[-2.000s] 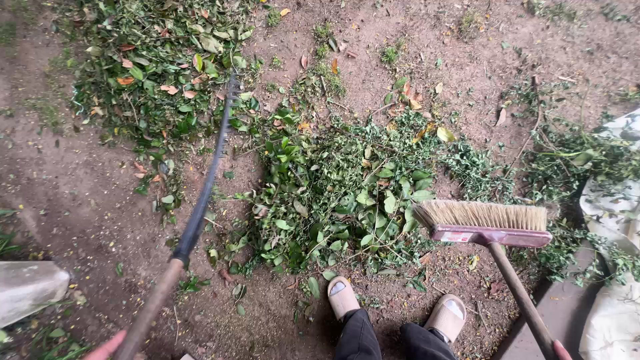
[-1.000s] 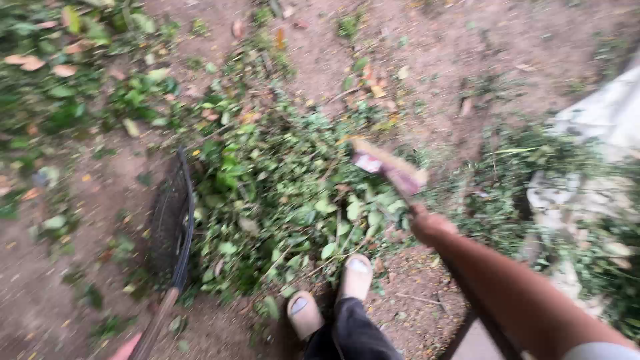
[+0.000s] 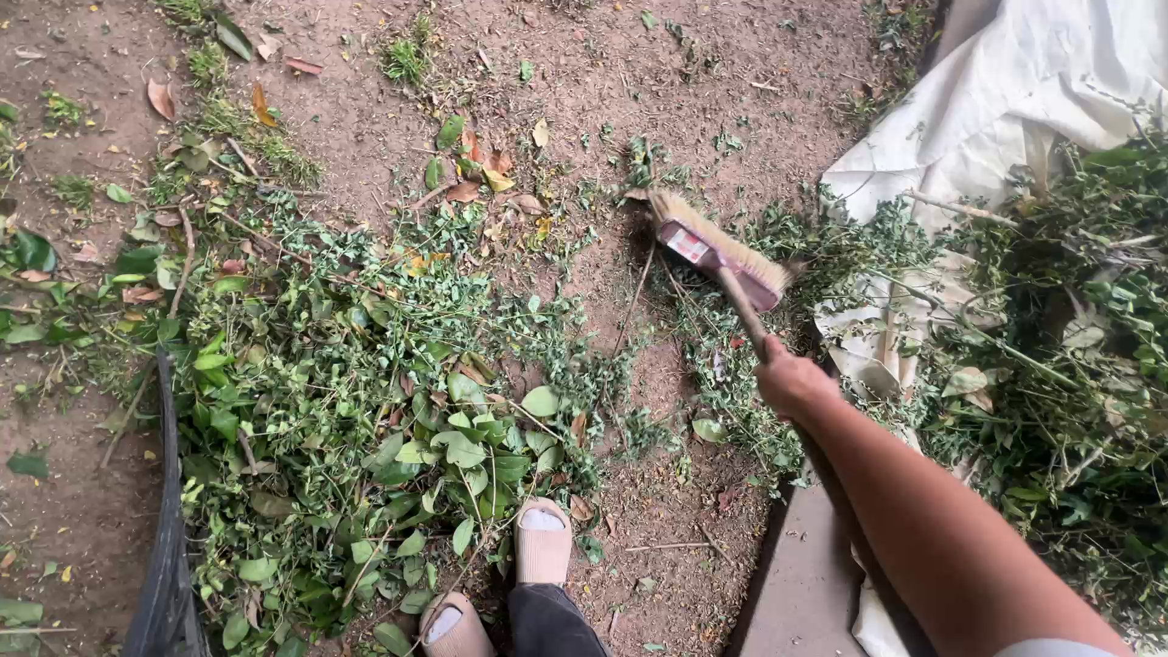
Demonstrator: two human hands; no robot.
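Note:
My right hand (image 3: 796, 381) is closed around the wooden handle of a push broom (image 3: 721, 251), low down near its head. The broom's pale bristles touch the soil and leafy cuttings right of centre. A pile of green leaf cuttings (image 3: 365, 438) spreads over the ground in front of my feet. At the lower left the black toothed head of a rake (image 3: 169, 511) stands against the pile's left edge; its handle and my left hand are out of the frame.
A white cloth sheet (image 3: 985, 119) lies on the right, with a heap of cut branches (image 3: 1049, 365) on it. A flat brown slab edge (image 3: 798, 575) runs beside my feet in beige slides (image 3: 544, 543). Small grass tufts (image 3: 406, 57) and dry leaves dot the soil.
My right hand has come into view on the broom handle, and the broom has moved right toward the sheet since one second ago. My left hand has left the view, which has shifted right.

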